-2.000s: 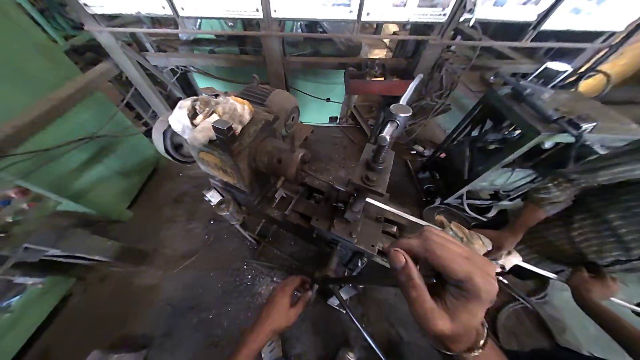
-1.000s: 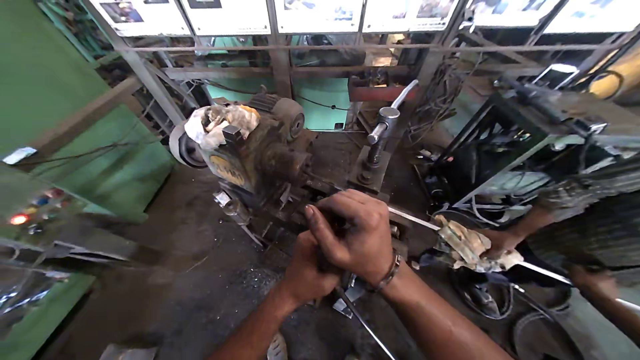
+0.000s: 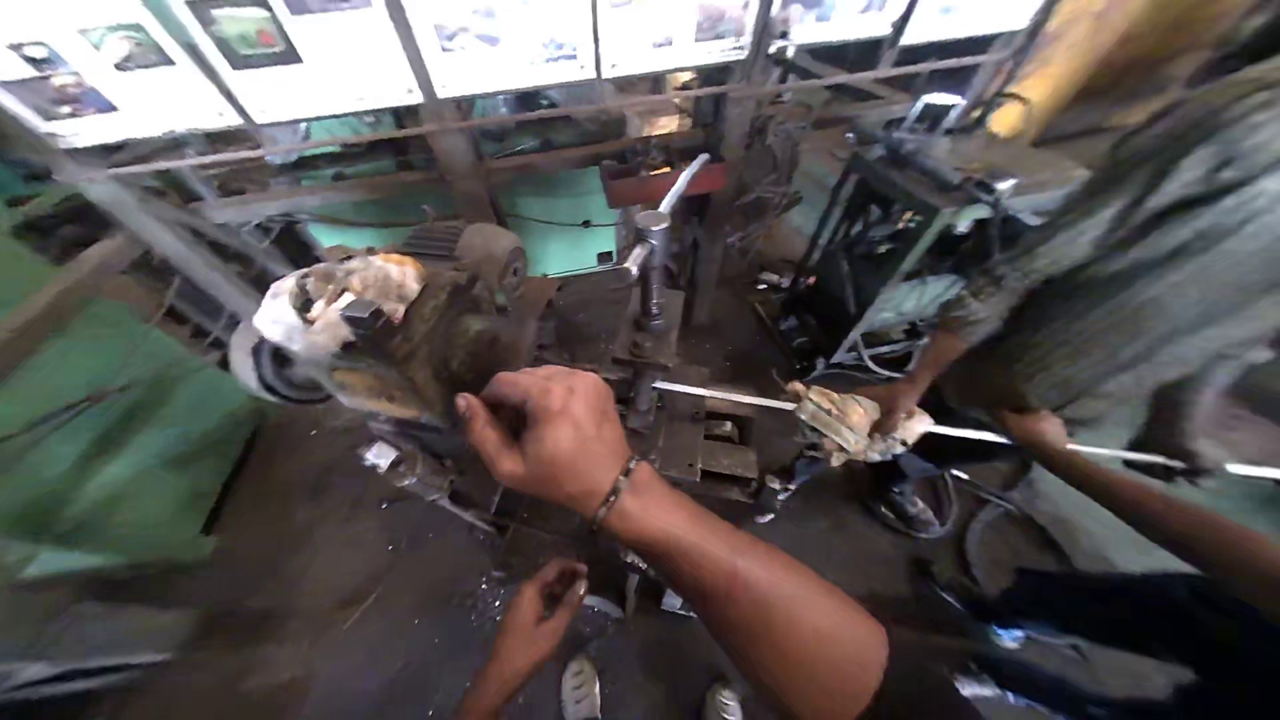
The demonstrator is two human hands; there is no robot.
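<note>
My right hand (image 3: 550,430), a bracelet on its wrist, is raised with curled fingers before the greasy machine head (image 3: 440,345); whether it holds something is hidden. Lower down, my left hand (image 3: 545,605) has its fingers curled near the machine's lower front, and nothing is plainly visible in it. A steel post with a lever handle (image 3: 652,260) stands upright on the machine bed. From beside the post a long bright metal rod (image 3: 725,396) runs right, through a dirty rag (image 3: 850,420) gripped by a co-worker's hand (image 3: 895,398).
An electric motor (image 3: 465,250) sits behind the machine head, with a stained cloth (image 3: 340,300) on top. A co-worker stands at the right, the other hand (image 3: 1035,432) on the rod. A metal frame table (image 3: 930,215), a red tray (image 3: 665,185) and looped hoses (image 3: 1010,540) are around.
My hands were together at the machine one second ago; they are now apart, the left one lower. The dark bar seen between them two seconds ago is no longer plain to see.
</note>
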